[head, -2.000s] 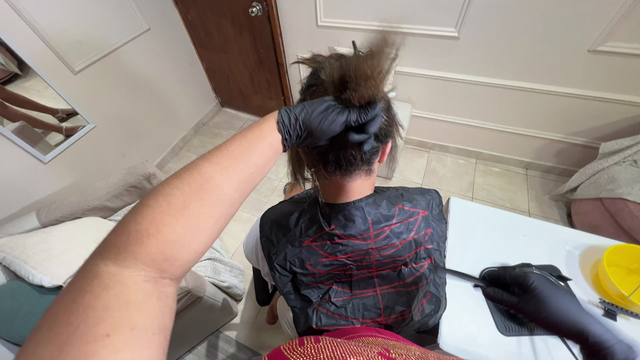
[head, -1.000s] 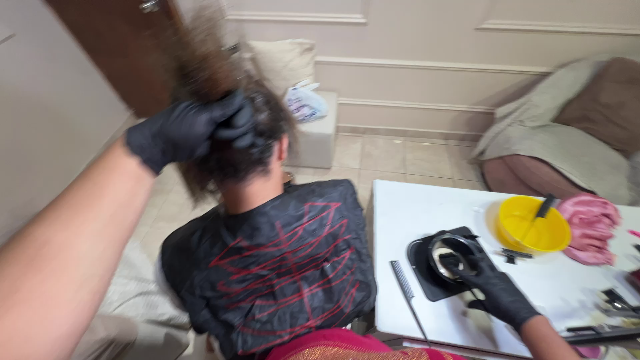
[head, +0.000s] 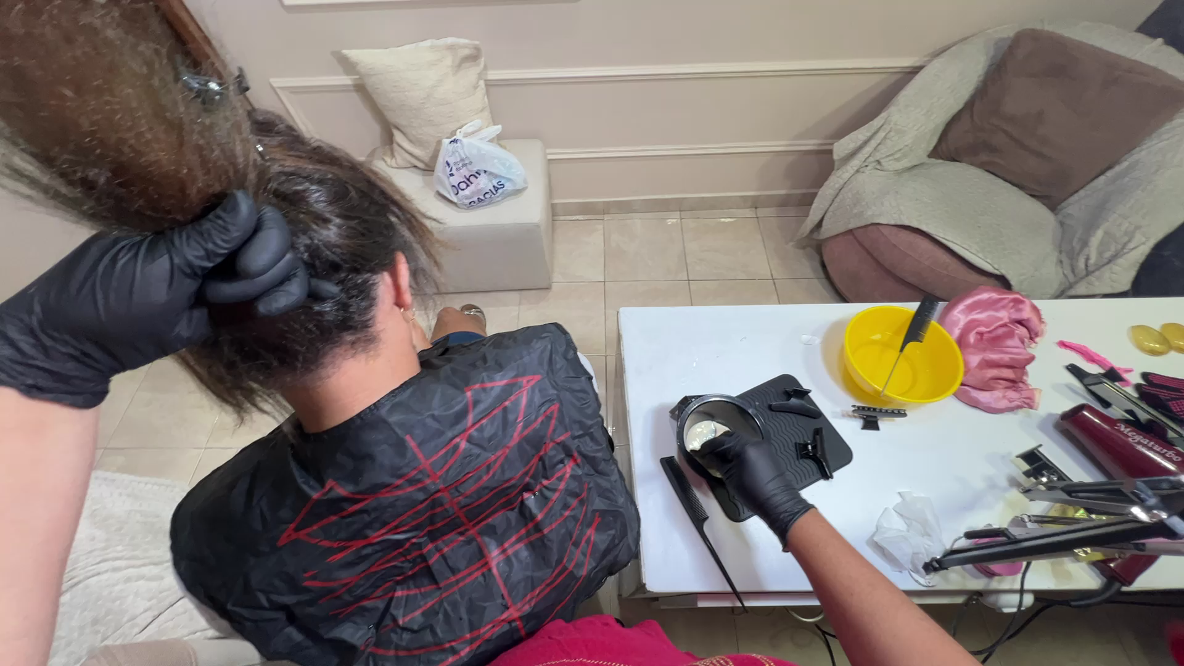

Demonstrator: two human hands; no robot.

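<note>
My left hand (head: 176,287), in a black glove, is closed around a thick bunch of brown hair (head: 120,120), held up from the head of a seated person. A metal hair clip (head: 205,88) sits in that hair. The person wears a black cape (head: 416,509) with red lines. My right hand (head: 754,476), also gloved in black, dips its fingers into a black bowl (head: 686,407) with white cream (head: 705,435) inside; whether it grips anything is hidden. Left of that bowl lies a black rat-tail comb (head: 689,499). The bowl overlaps a black ribbed mat (head: 786,416) bearing hair clips (head: 814,453).
On the white table (head: 657,342) stand a yellow bowl (head: 869,370) with a comb (head: 916,328), a pink satin cloth (head: 990,347), a hair dryer (head: 1115,439) and flat irons (head: 1064,536). Beyond are a draped armchair (head: 980,222) and a pouf (head: 509,240) with a cushion (head: 421,102) and plastic bag (head: 479,166).
My right hand has let go of the rat-tail comb, which lies on the table, and moved to the black bowl. My left hand still holds the hair. The view has swung right.
</note>
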